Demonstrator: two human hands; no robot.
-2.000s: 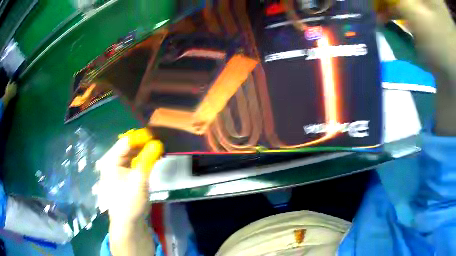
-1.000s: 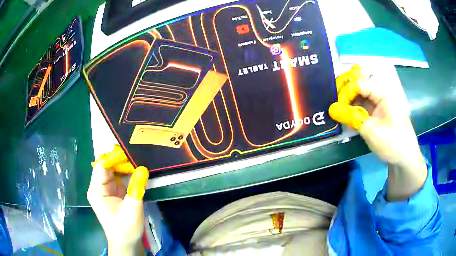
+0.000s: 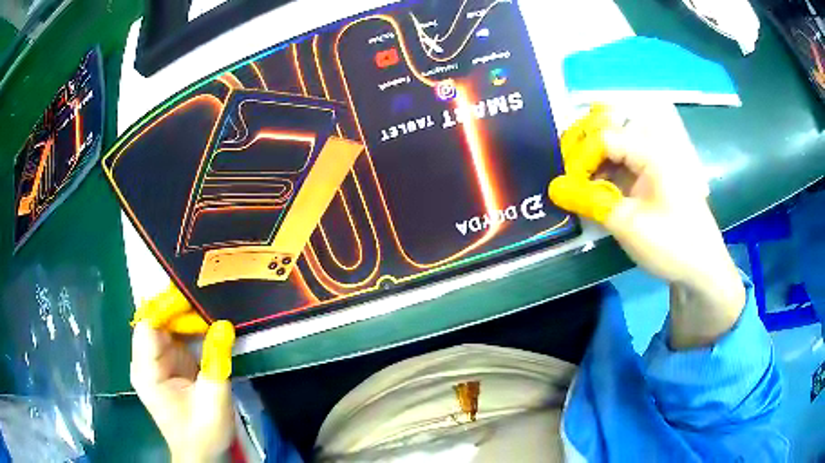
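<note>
A printed screen film [image 3: 425,172] with an orange-neon picture and upside-down "SMART TABLET" lettering lies over the white mat, slightly slanted. I cannot tell if a tablet is under it. My left hand [image 3: 185,362], with yellow finger cots, pinches its lower left corner. My right hand [image 3: 624,185], also with yellow cots, has thumb and fingers at its right edge, beside the lettering.
A blue squeegee [image 3: 647,72] with a white edge lies behind my right hand. A black tray [image 3: 208,32] is at the back left. More printed film [image 3: 59,149] lies at the left, above clear crumpled film [image 3: 63,325]. A white piece [image 3: 728,20] is at the upper right.
The film was raised and blurred, with my right hand at the upper right; both came down over the mat. Since one second ago, the whole scene has shifted left in view.
</note>
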